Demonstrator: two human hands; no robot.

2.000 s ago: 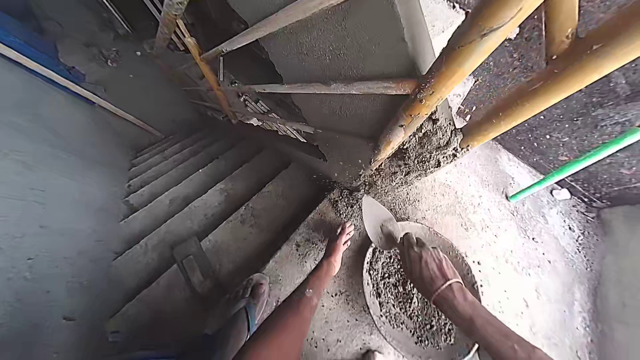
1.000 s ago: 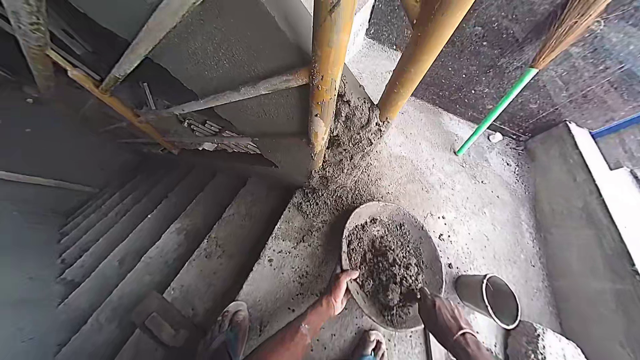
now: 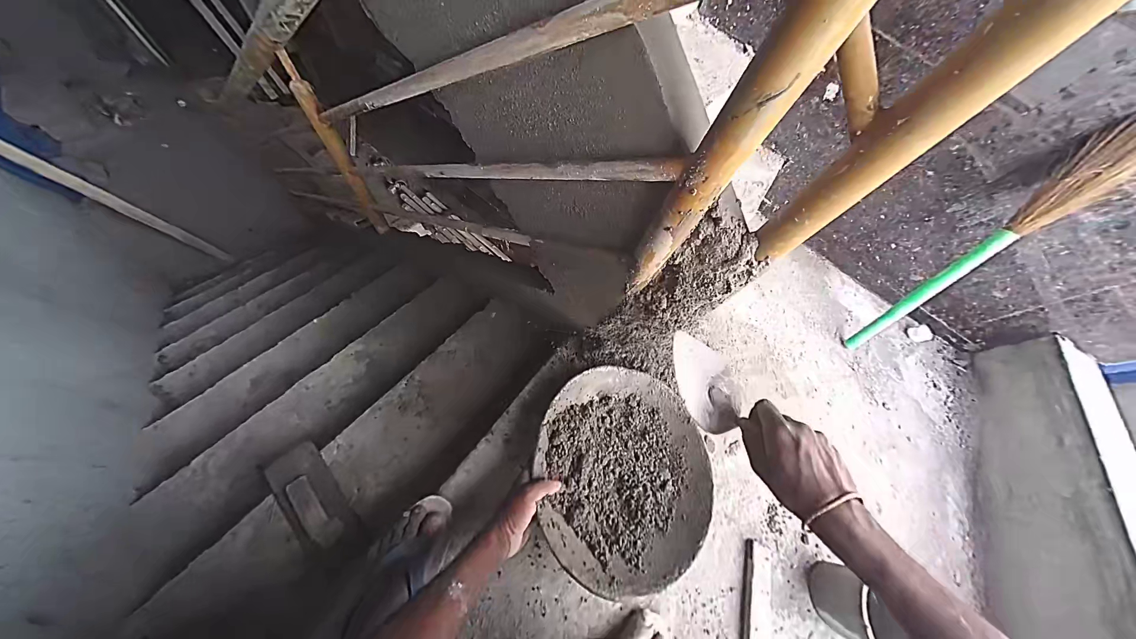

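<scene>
My right hand point(image 3: 794, 457) is closed around the handle of a pointed trowel point(image 3: 704, 382), whose blade lies just right of the round pan's rim. The pan point(image 3: 683, 532) holds grey mortar point(image 3: 617, 475) and rests on the concrete landing. My left hand point(image 3: 519, 515) grips the pan's left rim, thumb over the edge. Beyond the pan, a heap of wet mortar point(image 3: 679, 297) spreads around the feet of yellow-painted poles point(image 3: 737, 151).
Concrete stairs point(image 3: 390, 382) descend at left, with a plasterer's float point(image 3: 311, 497) on a step. A broom with a green handle point(image 3: 932, 288) lies right. A cylindrical container point(image 3: 839, 595) stands near my right forearm. Wooden braces point(image 3: 541, 169) cross beyond the stairs.
The trowel and my right hand have moved from the pan's near right side to beyond its right rim. My left hand, off the pan two seconds ago, holds its rim. The view has shifted.
</scene>
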